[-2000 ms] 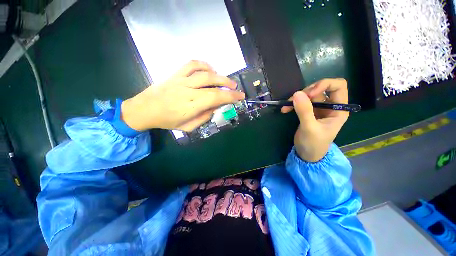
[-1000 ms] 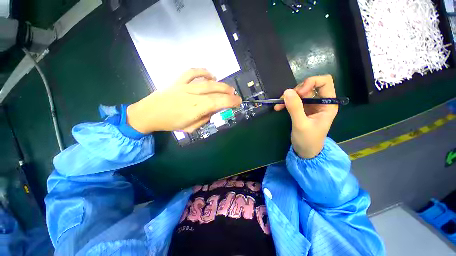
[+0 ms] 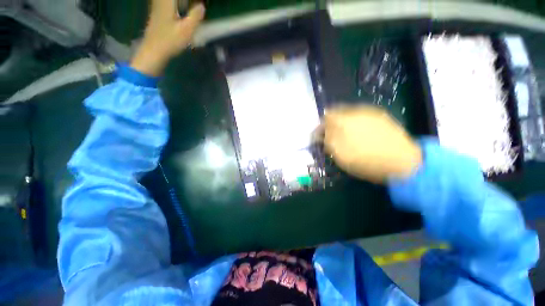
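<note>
The open tablet device lies on the green bench, with its large silver-white rectangle upward and the circuit board with a green patch at its near end. My right hand is blurred over the device's right edge, its fingers curled; I cannot tell what it holds, and no tweezers can be made out. My left hand is raised at the top left, beyond the device's left side, cut near the top edge, thumb apart. A dark thing shows between its fingers at the frame edge; whether it is held is unclear.
A black parts tray filled with white pieces stands at the right, with shiny plastic bags beyond it. A blurred loose parts pile lies between device and tray. A white strip crosses the top. A blue coiled cord hangs left.
My left hand has left the circuit board and moved up and left. My right hand has turned and moved onto the device's right edge; the tweezers no longer show. The view has shifted, showing more bench beyond.
</note>
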